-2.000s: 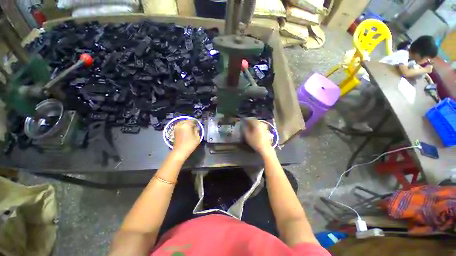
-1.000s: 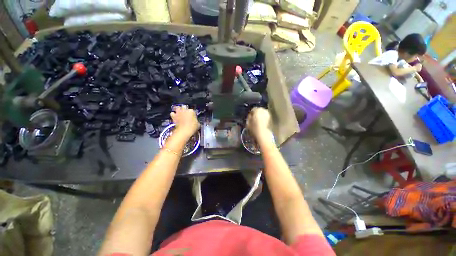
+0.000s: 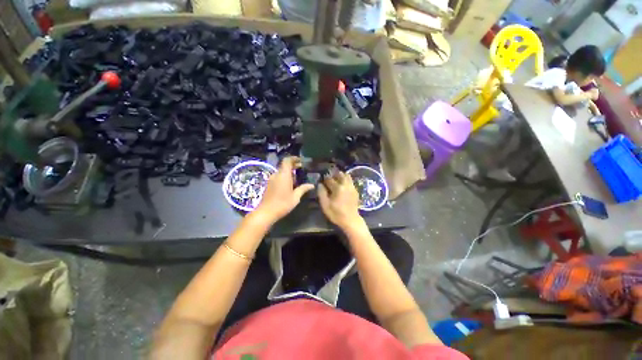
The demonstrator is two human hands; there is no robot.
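Note:
The green hand press (image 3: 320, 137) stands upright in front of me, its dark ram over the fixture. My left hand (image 3: 285, 191) is at the left side of the fixture, thumb and fingers apart. My right hand (image 3: 339, 197) is at its right side, fingers bent towards the middle. A small dark piece (image 3: 313, 177) shows between the fingertips; whether either hand grips it cannot be told. The left bowl (image 3: 227, 188) holds bright silvery parts. The right bowl (image 3: 385, 190) holds duller small parts. The fixture is mostly hidden by my hands.
Black plastic parts (image 3: 176, 105) are heaped behind, inside a cardboard edging (image 3: 403, 140). A second press (image 3: 32, 123) with a red-ball lever and a clear tub (image 3: 53, 169) stand at left. An open woven sack (image 3: 276, 281) is at my lap. A person (image 3: 563, 81) sits at the side table.
My left hand has moved right from above the left bowl to the fixture. My right hand has moved left and down from above the right bowl to the fixture. Both bowls are now uncovered.

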